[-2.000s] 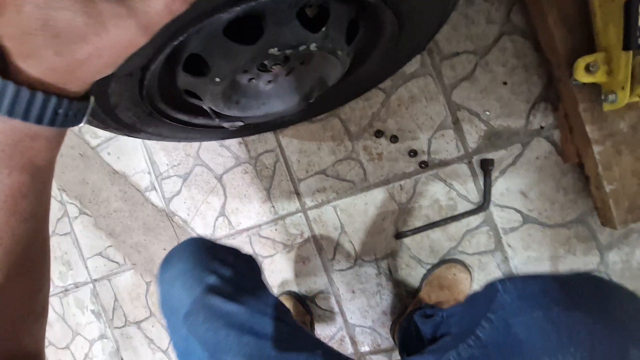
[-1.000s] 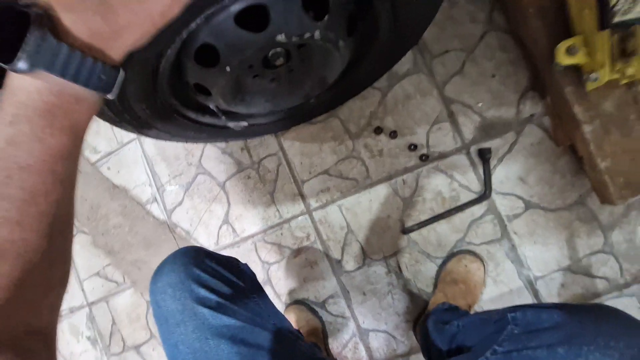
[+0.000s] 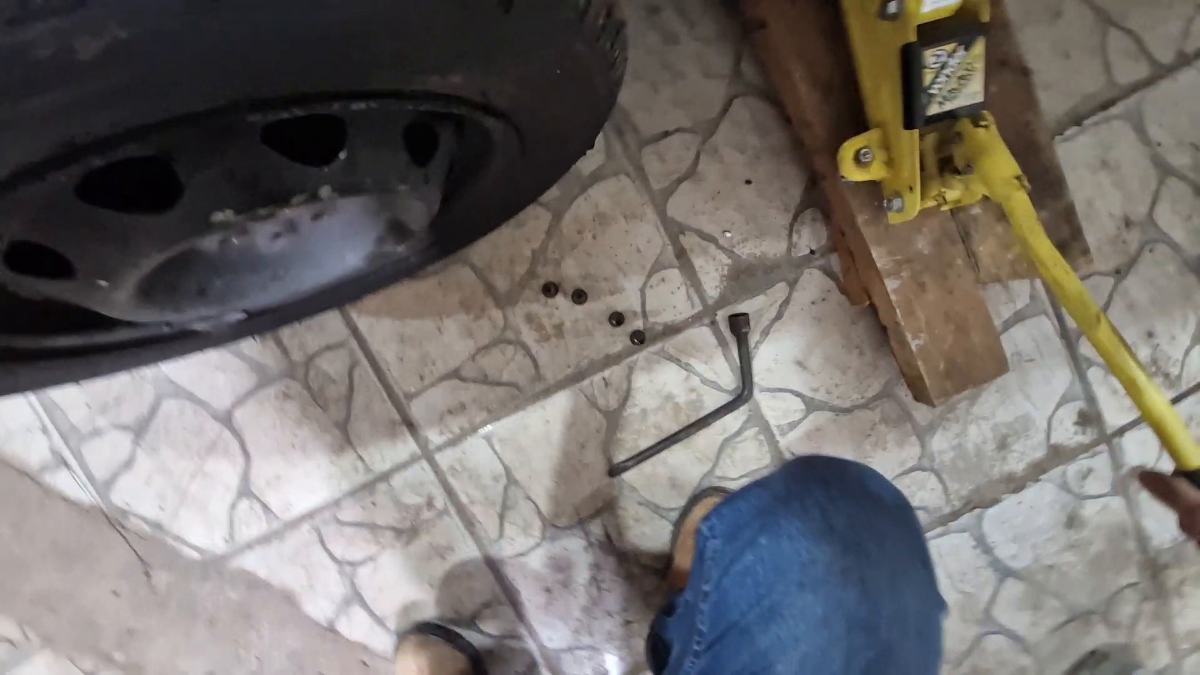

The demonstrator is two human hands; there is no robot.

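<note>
Part of my right hand point(image 3: 1174, 502) shows at the right edge, its fingers at the black end of the yellow handle point(image 3: 1092, 309) of a floor jack point(image 3: 886, 112); the frame's edge cuts off the rest, so its hold cannot be made out. My left hand is out of view. A black tyre point(image 3: 553, 122) on a dark steel wheel rim point(image 3: 216, 197) fills the upper left. Several small dark wheel nuts point(image 3: 579, 296) lie on the tiles. An L-shaped lug wrench point(image 3: 746, 375) lies to their lower right, its socket end upward in the view.
Thick wooden boards point(image 3: 923, 309) lie beneath the jack at the upper right. My jeans-covered knee point(image 3: 806, 562) is at the bottom, with a shoe point(image 3: 694, 539) partly behind it and another foot point(image 3: 436, 652) at the lower edge. The floor is patterned tile point(image 3: 506, 412).
The left arm with its dark watch, earlier by the tyre, is gone from view. Fingers now show at the jack handle on the right. The view has swung right; nuts and wrench lie as before.
</note>
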